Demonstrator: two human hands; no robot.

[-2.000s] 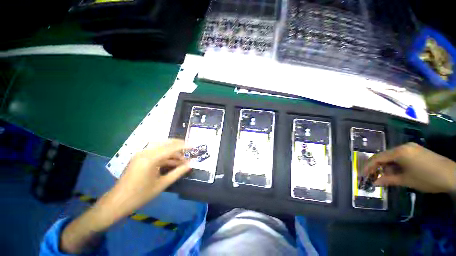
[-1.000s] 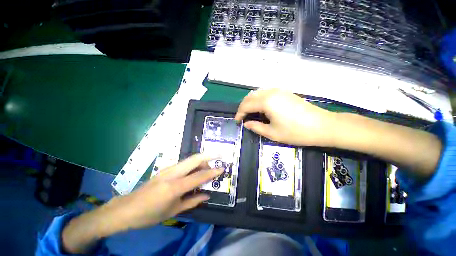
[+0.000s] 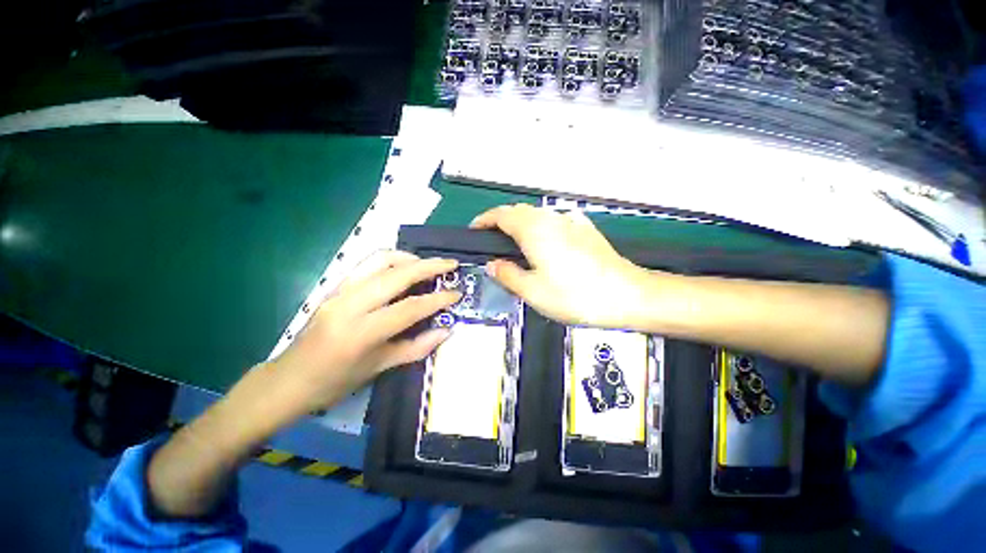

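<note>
The leftmost open-backed phone (image 3: 465,394) lies in the black foam tray (image 3: 541,491). A small black camera bracket with shiny rings (image 3: 469,290) is at its dark top end. My left hand (image 3: 362,324) has its fingertips on the bracket's left side; whether it is fully seated is hidden. My right hand (image 3: 568,265) reaches in from the right, its thumb near the phone's top right and its index finger at the tray's back edge, with nothing visible between them. The second phone (image 3: 638,448) and third phone (image 3: 757,475) have loose brackets on their middles; my right arm covers their top ends.
Pale liner strips (image 3: 357,243) lie left of the tray on the green mat (image 3: 195,238). A white board (image 3: 649,162) lies behind the tray, with clear blister trays (image 3: 546,54) behind it. Tweezers (image 3: 919,214) and a blue pick (image 3: 960,250) are at the right.
My right hand came from the rightmost phone to the leftmost phone's top. My left hand moved up from this phone's middle, and the bracket moved from the middle to the top end.
</note>
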